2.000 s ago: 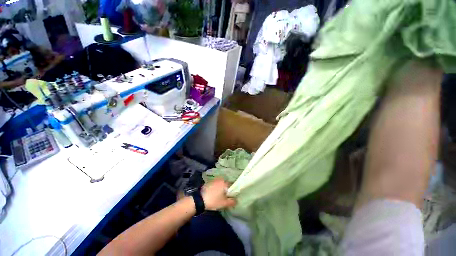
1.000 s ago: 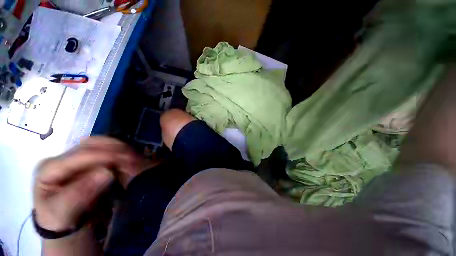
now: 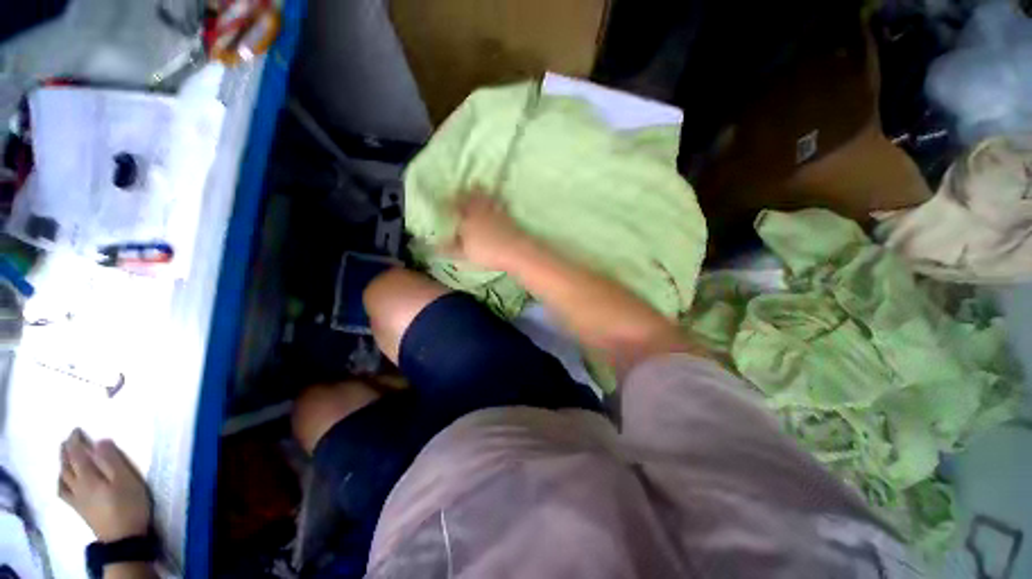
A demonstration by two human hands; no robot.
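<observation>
Light green garments lie in a heap (image 3: 600, 181) on a white-topped support beside my leg. My right hand (image 3: 484, 232) is blurred and reaches over the heap's left part; whether its fingers grip the cloth cannot be told. My left hand (image 3: 102, 481) rests on the white table (image 3: 79, 339) at the lower left, fingers apart, holding nothing. Thread snips (image 3: 138, 252) lie on the table beside a white paper sheet (image 3: 96, 141), with a small black ring-like object (image 3: 123, 170) on the sheet.
A second green pile (image 3: 849, 339) lies at the right, beside beige cloth (image 3: 979, 215). Brown cardboard boxes (image 3: 803, 158) stand behind. Orange-handled scissors (image 3: 241, 32) lie at the table's far end. The table's blue edge (image 3: 232, 283) runs left of my legs.
The green garment raised at the right is now down on the heap, which is spread wider. My right hand has moved in over it. My left hand has moved down onto the table.
</observation>
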